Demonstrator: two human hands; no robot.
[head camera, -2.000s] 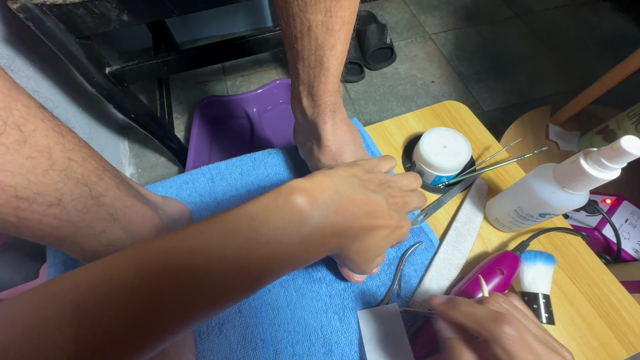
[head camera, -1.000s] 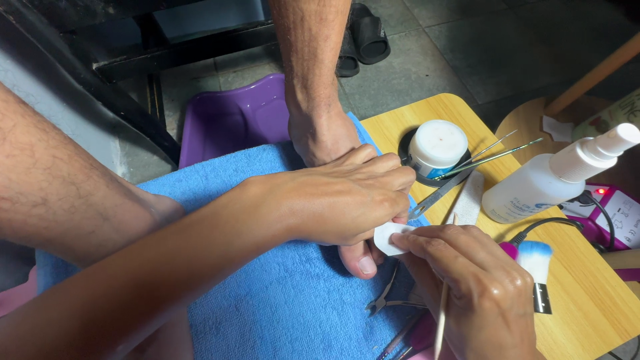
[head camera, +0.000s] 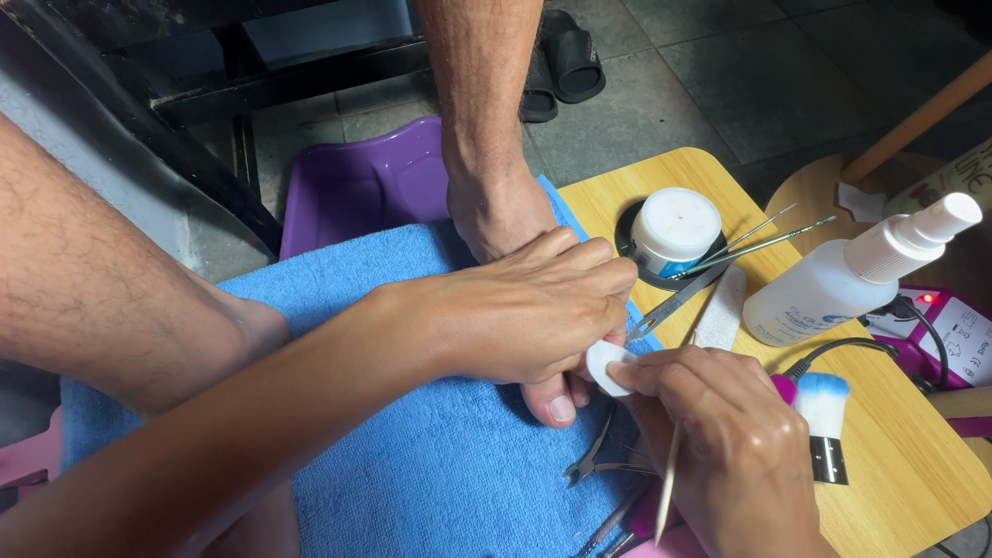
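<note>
My left hand (head camera: 542, 310) lies over the front of another person's foot (head camera: 504, 201), its fingers curled around the toes, which it mostly hides. The big toe (head camera: 552, 401) shows below my palm. Between thumb and fingers, my right hand (head camera: 721, 442) holds a round white cotton pad (head camera: 610, 367) against the toes beside my left fingertips. A thin wooden stick (head camera: 668, 484) also sticks out downward from the right hand. The foot rests on a blue towel (head camera: 387, 465). Cuticle nippers (head camera: 590, 463) lie on the towel just left of my right hand.
A wooden table (head camera: 891, 465) at right bears a white jar (head camera: 676, 229), metal tools, a nail file (head camera: 721, 310), a spray bottle (head camera: 821, 291) and a blue-tipped brush (head camera: 823, 426). Behind the towel stands a purple basin (head camera: 364, 186). The person's other leg (head camera: 116, 287) is at left.
My right hand has moved up from the lower right to the toes and now holds a round white pad there. My left hand has stayed on the foot.
</note>
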